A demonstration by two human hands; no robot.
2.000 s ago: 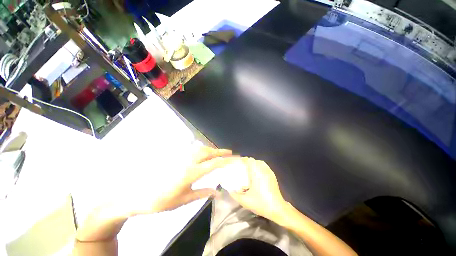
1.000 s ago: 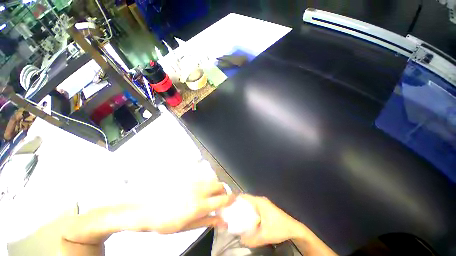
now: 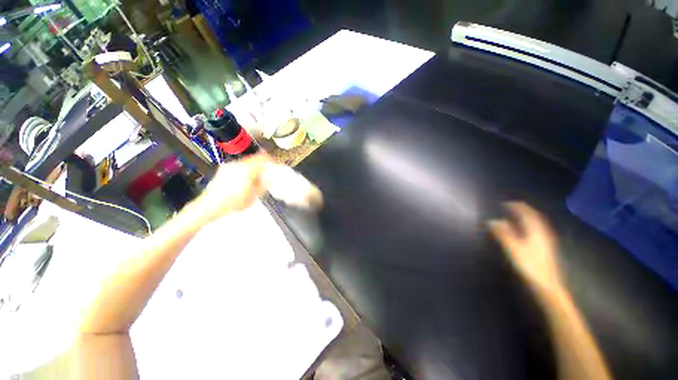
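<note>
My left hand (image 3: 241, 185) is raised over the seam between the white worktable and the black table. It is closed around a blurred white object (image 3: 291, 185) that sticks out to the right; what it is cannot be told. My right hand (image 3: 520, 236) is over the black table (image 3: 438, 274), with fingers apart and nothing seen in it. A transparent blue template (image 3: 632, 182) lies at the right, beneath the clamp carriage rail.
A black and red flask (image 3: 231, 133), a cream tape roll (image 3: 288, 133) and white nozzle bottles (image 3: 241, 96) stand at the back. A dark desk rack (image 3: 141, 111) is at the left. A white thing with small dark spots (image 3: 316, 315) lies at the white table's near edge. The white rail (image 3: 535, 56) crosses the upper right.
My hands have parted from together near my body. The left moved forward with the white object; the right moved to the right and forward over the black table, and opened.
</note>
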